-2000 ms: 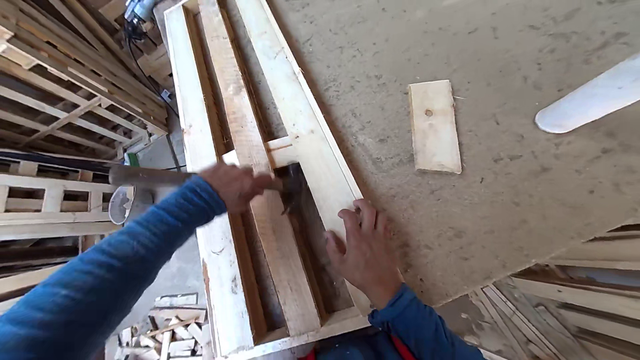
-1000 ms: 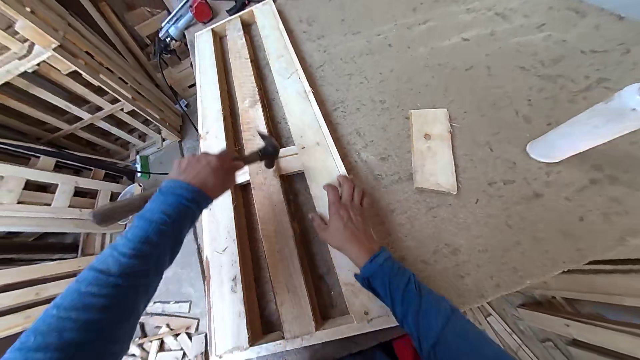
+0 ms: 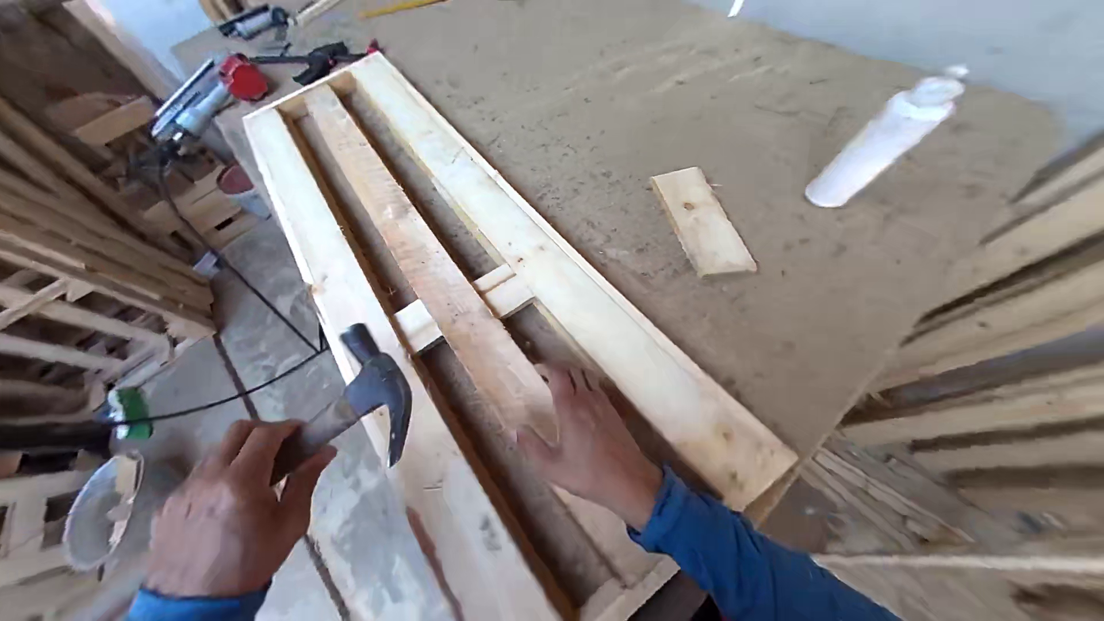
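My left hand [image 3: 237, 509] grips the wooden handle of a claw hammer [image 3: 379, 392], whose head is raised over the left board of a long wooden frame [image 3: 604, 297]. Lengthwise down the middle of the frame runs a rough wooden slat [image 3: 423, 259], crossing a short crosspiece [image 3: 509, 291]. My right hand [image 3: 595, 435] rests on the slat near its lower part, thumb on one side and fingers on the other. A short wooden block [image 3: 703, 222] lies on the worktable to the right of the frame.
A white bottle [image 3: 884, 142] lies on the dusty worktable [image 3: 552, 103]. Beyond the frame's far end are a nail gun [image 3: 194, 103] and other tools. A black cable [image 3: 267, 297] hangs at the left, near stacked slats [image 3: 78, 233]. More lumber [image 3: 1018, 388] stands at the right.
My right hand has moved from the frame's right board onto the middle slat. My left hand has drawn the hammer back from the middle of the frame towards its left side. The view has shifted.
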